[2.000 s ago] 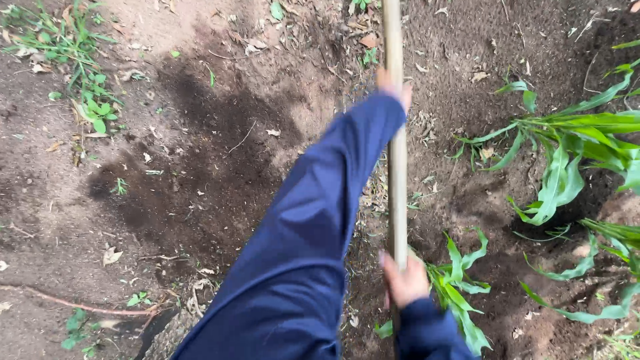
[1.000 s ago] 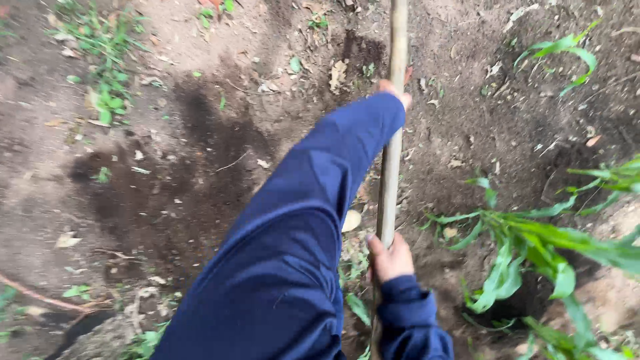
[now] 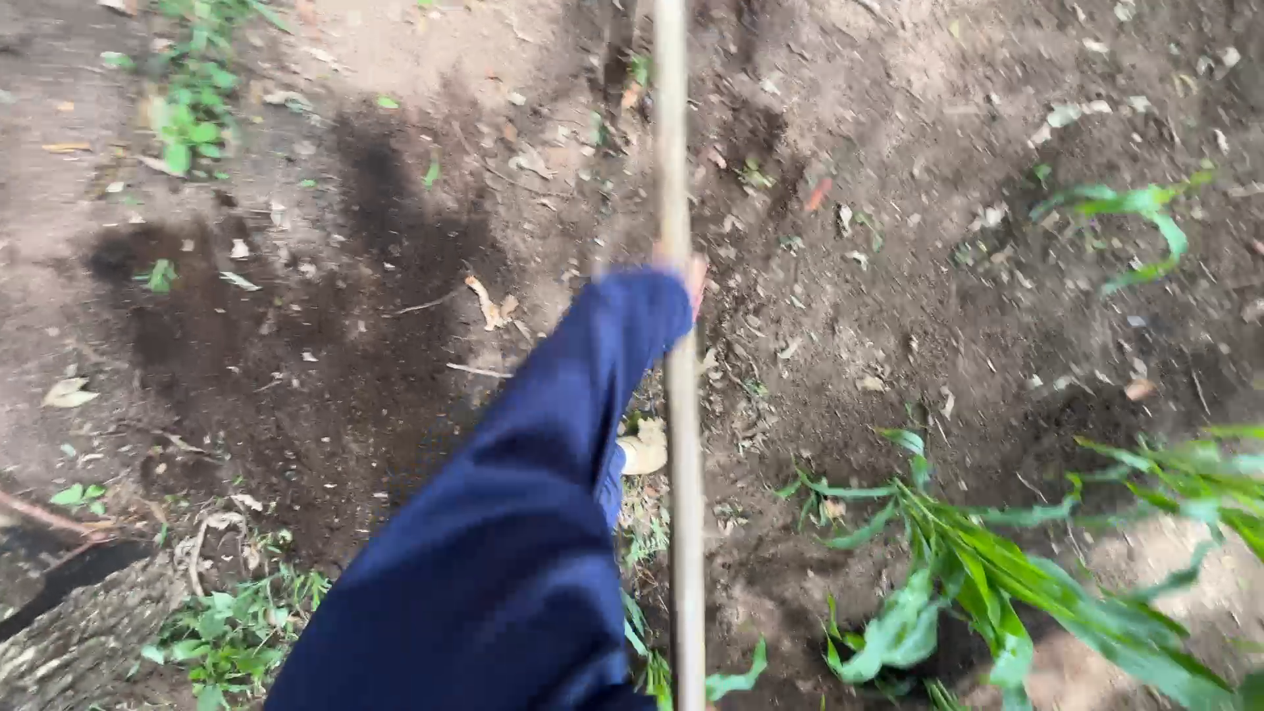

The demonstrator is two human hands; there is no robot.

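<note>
A long pale wooden pole (image 3: 683,434) runs from the top edge of the head view to the bottom edge, a little right of the middle. My left hand (image 3: 697,280) is closed around it above mid-frame. The blue sleeve hides part of the hand, and fingers show at the pole's right side. Both ends of the pole lie outside the view. No part of my right hand can be seen.
A light-coloured shoe (image 3: 644,447) shows beside the pole. Green long-leaved plants (image 3: 973,563) grow at the lower right. Low weeds (image 3: 232,627) and a rough bark-like surface (image 3: 94,632) are at the lower left. Bare soil (image 3: 346,395) carries dry leaves and twigs.
My right hand, on the lower part of the pole in both earlier frames, has gone out of view. My left hand still holds the pole. A shoe has come into sight beside it.
</note>
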